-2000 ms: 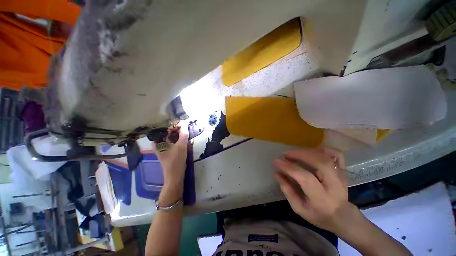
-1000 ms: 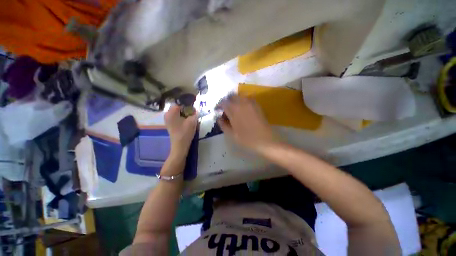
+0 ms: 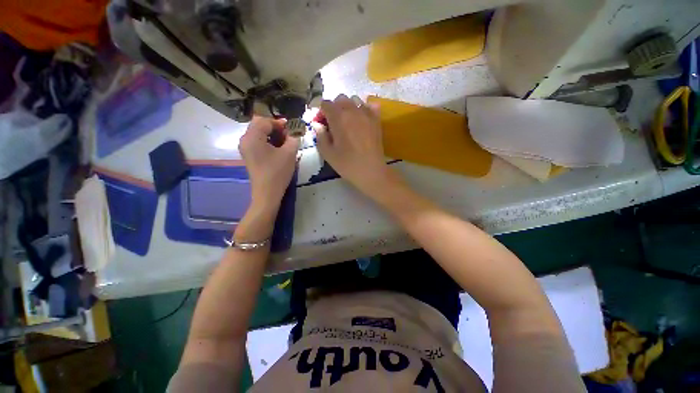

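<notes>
Both bare hands are at the brightly lit needle area point(image 3: 309, 115) under the off-white sewing machine head point(image 3: 414, 19). My left hand point(image 3: 270, 157) is at the left of the needle, its fingertips beside a small ridged knob; whether they grip it is unclear. My right hand point(image 3: 351, 142) is at the right of the needle, fingers bent, with a small red spot at the fingertips; what they hold is hidden. A yellow fabric piece point(image 3: 437, 138) lies flat right of my right hand, and another yellow piece point(image 3: 426, 54) lies behind it.
Blue templates point(image 3: 211, 201) and a dark square piece point(image 3: 167, 166) lie left of my left hand. Pale pieces point(image 3: 94, 222) are stacked at the far left. A white piece point(image 3: 545, 130) lies at right, with yellow-green-handled scissors point(image 3: 673, 127) beyond. A handwheel point(image 3: 652, 54) is at upper right.
My right hand has moved from the table's front edge up and left to the needle. My left hand stays by the needle. The view has shifted, showing more templates and the scissors.
</notes>
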